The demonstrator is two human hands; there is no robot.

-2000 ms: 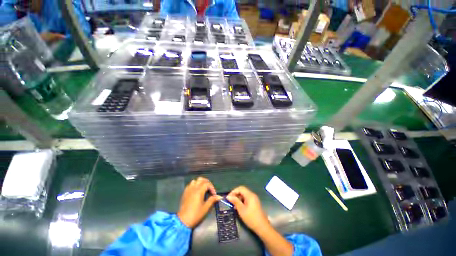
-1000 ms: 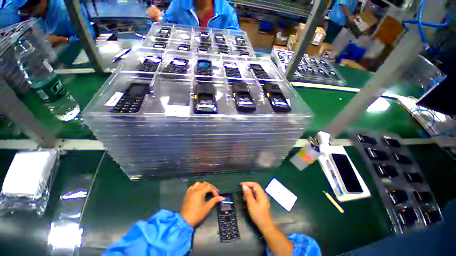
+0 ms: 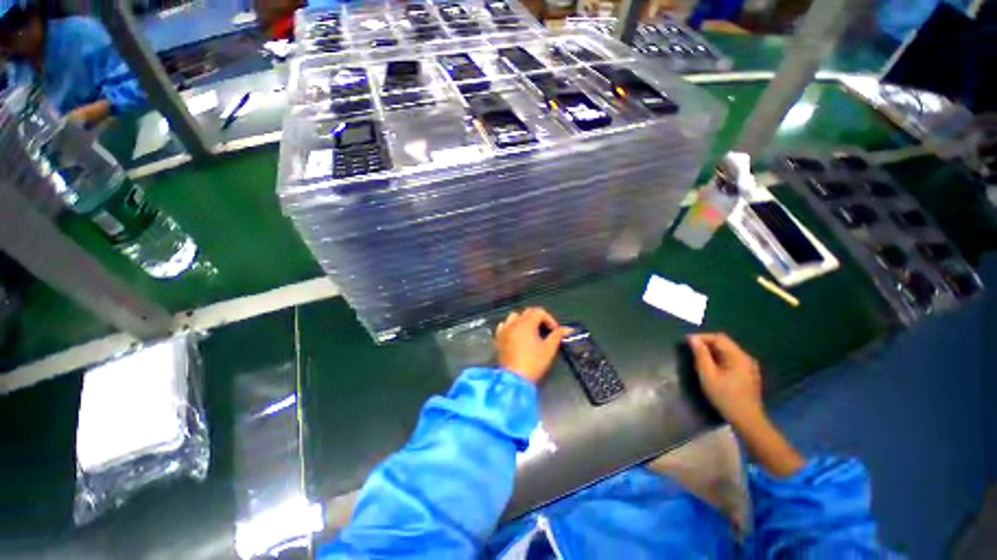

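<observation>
A black keypad phone lies face up on the dark green bench mat, its keys toward the lower right. My left hand is at the phone's upper left, its fingertips touching the phone's top end beside the small screen. My right hand is apart from the phone, to its right, with thumb and forefinger together; whether something small is between them cannot be told. A white card lies flat above and left of my right hand.
A tall stack of clear blister trays stands in front, phones on top. Right: labelled bottle, smartphone on white box, yellow stick, phone tray. Left: bagged white stack, film strip, water bottle. A blue-clad person sits far left.
The camera view has turned and tilted. My right hand has come away from the phone, out to the right and nearer to me. My left hand stays at the phone's top end.
</observation>
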